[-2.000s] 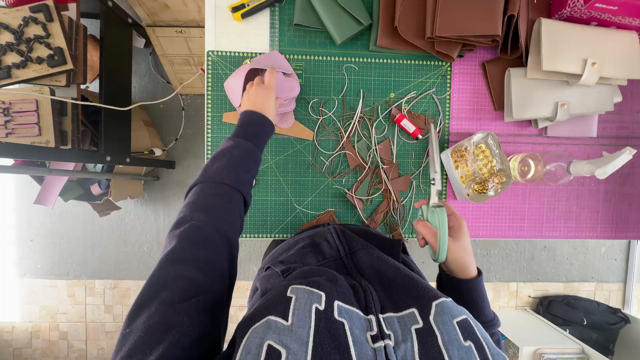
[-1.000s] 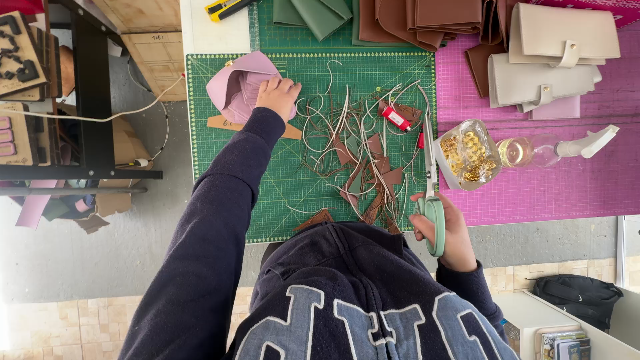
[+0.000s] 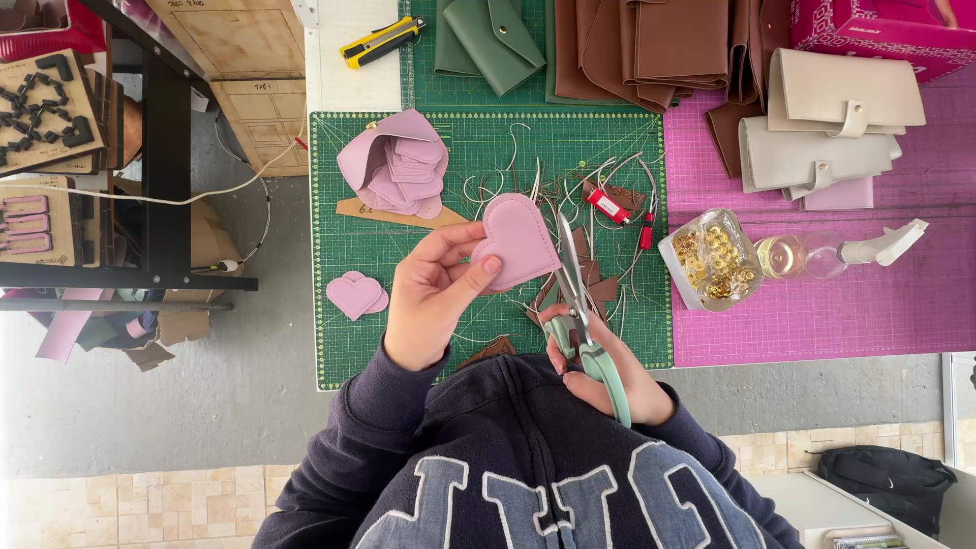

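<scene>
Between thumb and fingers, my left hand (image 3: 435, 293) holds a pink stitched leather heart (image 3: 520, 240) above the green cutting mat (image 3: 412, 343). My right hand (image 3: 610, 374) holds scissors (image 3: 581, 305) with mint green handles, the blades pointing up beside the heart's right edge and slightly apart. Smaller pink heart pieces (image 3: 354, 296) lie on the mat at left. Behind my left hand, a pink leather pouch (image 3: 354, 160) with a stack of pink pieces (image 3: 412, 171) rests against a brown template (image 3: 442, 219). Brown leather scraps and thread trimmings (image 3: 591, 267) lie partly hidden behind the scissors.
Red lighters or similar small items (image 3: 608, 206) lie among the threads. At right stand a container of gold-coloured hardware (image 3: 713, 259) and a spray bottle (image 3: 831, 254). Beige wallets (image 3: 839, 91), brown leather pieces (image 3: 679, 46), green pouches (image 3: 496, 38) and a yellow utility knife (image 3: 381, 42) lie farther back.
My left hand has come back from the pink pouch toward my body and now holds a pink heart. The scissors in my right hand have tilted, their blades now beside the heart.
</scene>
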